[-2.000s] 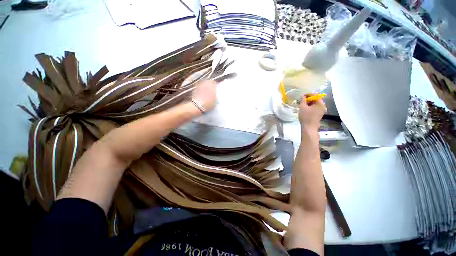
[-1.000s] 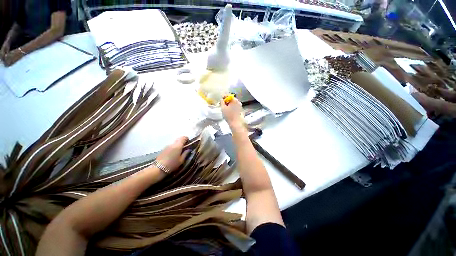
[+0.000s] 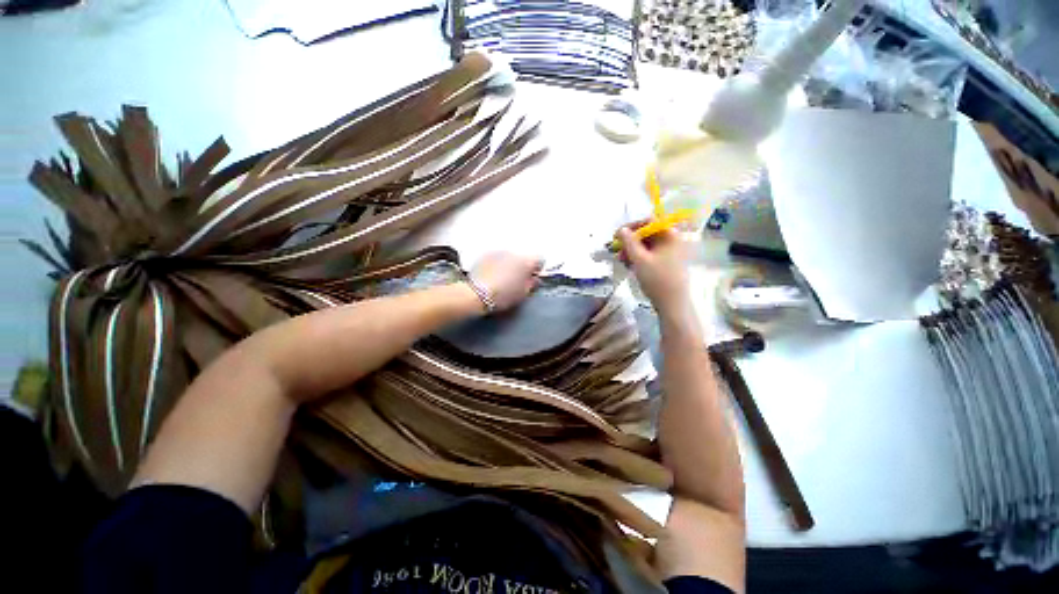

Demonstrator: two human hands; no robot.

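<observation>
My left hand [image 3: 505,282] is closed around the end of a brown strap [image 3: 447,255] above the grey work board [image 3: 528,319]; a pale tip shows beyond the fingers. My right hand [image 3: 656,261] holds a yellow glue brush [image 3: 662,226] just right of that tip. Whether brush and tip touch cannot be told. A second yellow stick [image 3: 654,186] stands up behind the brush. The glue pot is mostly hidden by glare and my right hand. A large bundle of brown straps [image 3: 116,337], some white-striped, is tied at the left; loose ends fan out near my body.
A whitish bottle [image 3: 749,107] with a long nozzle lies beyond. A tape roll [image 3: 617,121], a large white card [image 3: 865,215] and a dark-handled hammer [image 3: 766,441] surround the work. Dark narrow strips [image 3: 546,44] lie at the far side, more [image 3: 1005,418] at the right.
The view has swung back left. My left hand now holds a strap end over the board, away from the loose ends. My right hand has brought the brush from the pot area toward it.
</observation>
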